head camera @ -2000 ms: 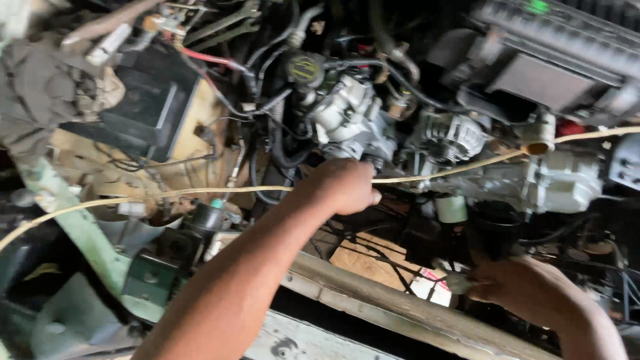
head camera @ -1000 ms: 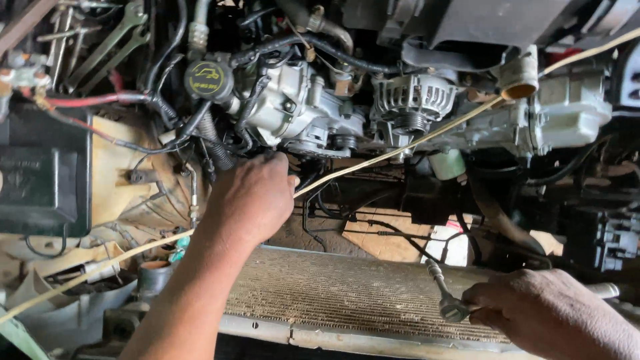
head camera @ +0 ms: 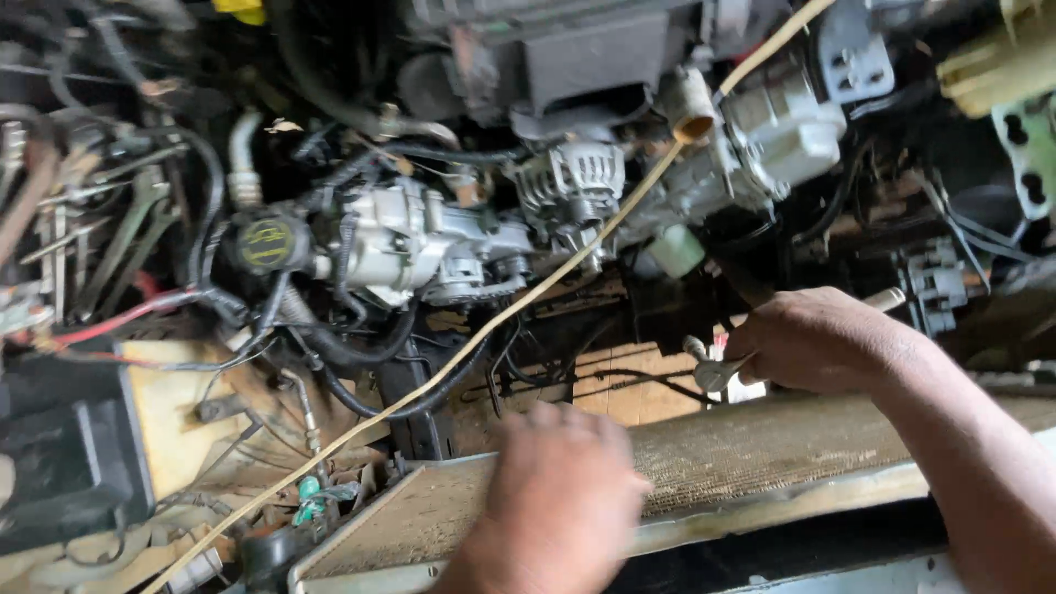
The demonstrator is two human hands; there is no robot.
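My right hand is closed on a ratchet wrench, its head and socket pointing left over the radiator. My left hand, blurred, hovers over the radiator's near edge; whether its fingers hold anything does not show. Beyond it lie a silver compressor-like unit, an alternator and a metal pipe stub with an open end. A thin tan cord runs diagonally across the engine bay. A black reservoir cap with yellow marking sits left of the silver unit.
Several open-end wrenches lie in a pile at the left. Below them are red and black cables and a black battery-like box. Cardboard shows behind the radiator. A green plastic cap hangs under the pipe stub.
My left hand has come away from the hoses below the silver unit, toward the radiator. My right hand still holds the ratchet wrench. The view has shifted.
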